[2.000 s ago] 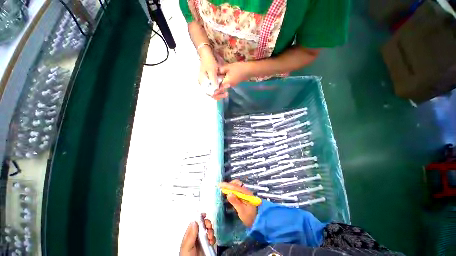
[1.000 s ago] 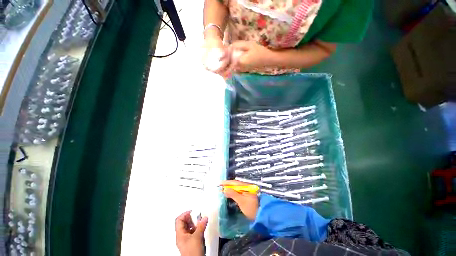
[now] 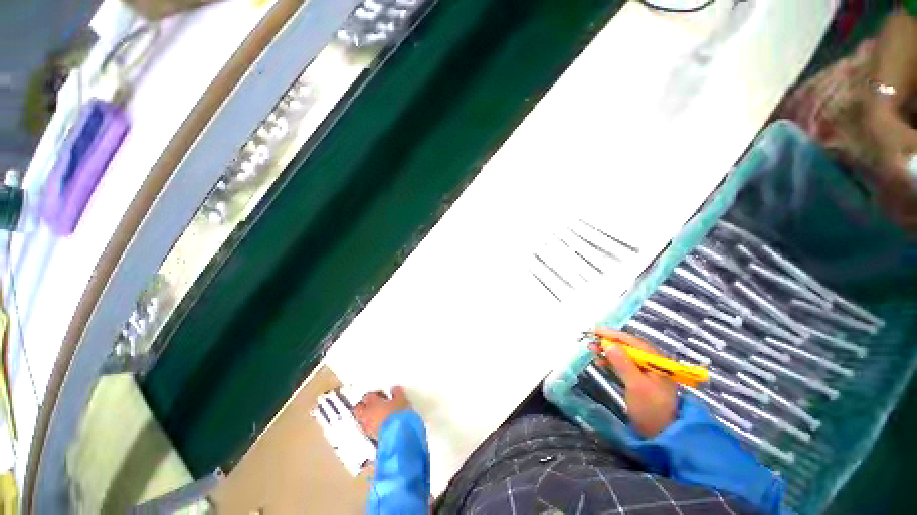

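My left hand (image 3: 380,410) is at the right side of a short row of white tubes (image 3: 342,435) at the near end of the bench. Its fingertips touch or lie over the row; whether they grip a tube is hidden. My right hand (image 3: 649,394) is closed around a yellow-handled tool (image 3: 664,364) with a short dark tip, over the near side of the teal crate (image 3: 659,272). Many white-ended tubes (image 3: 769,354) lie in the lined crate. Several thin dark rods (image 3: 588,251) lie loose on the white bench (image 3: 483,302).
A dark green conveyor (image 3: 372,191) runs left of the bench, with small silvery parts (image 3: 251,156) beyond it. Brown cardboard (image 3: 277,473) lies at the near bench end. A purple item (image 3: 85,166) is far left. A coworker's arm (image 3: 895,91) shows at upper right.
The view has swung left and toward the near bench end. The tube seen in my left hand earliest is gone from it, and that hand is now at the tube row. My right hand still holds the yellow tool.
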